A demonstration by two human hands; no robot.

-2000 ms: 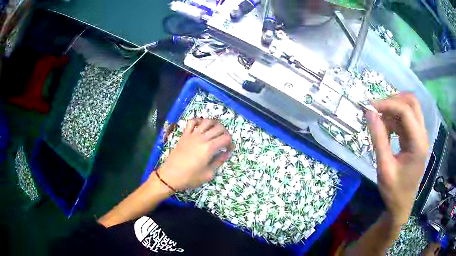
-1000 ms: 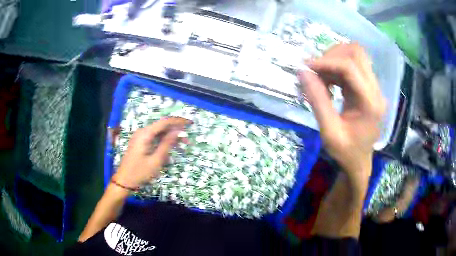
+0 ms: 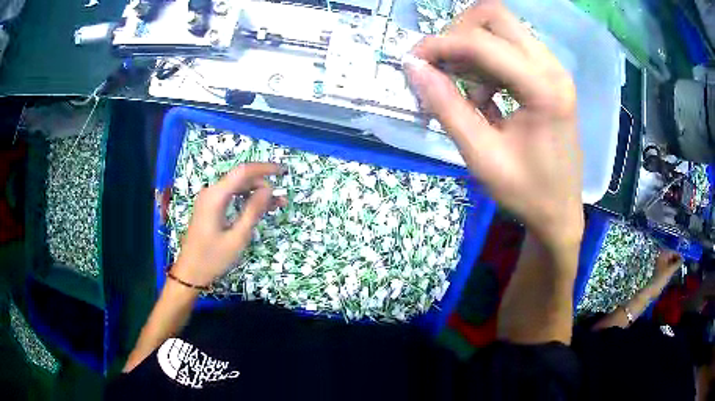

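Observation:
The blue parts bin (image 3: pixel 168 149) lies in front of me, full of small white connector pieces (image 3: pixel 345 235) with green stems. My left hand (image 3: pixel 223 223) is over its left part, thumb and forefinger apart; a white piece shows between their tips, but I see no clear grip on it. My right hand (image 3: pixel 509 117) is at the silvery fixture (image 3: pixel 353 66) on the machine. Its thumb and forefinger are pinched together on a tiny whitish piece, mostly hidden by the fingertips.
The machine's slide (image 3: pixel 266 78) runs along the top. A translucent tub (image 3: pixel 584 102) with loose pieces is behind my right hand. A dark green bin (image 3: pixel 74 204) of pieces stands at left. At right, another person's hand (image 3: pixel 666 262) is by a similar blue bin (image 3: pixel 592 251).
The view has turned and shifted, so the bins sit further left. My right fingertips have come in closer to the fixture. My left hand has opened from curled fingers, still over the bin.

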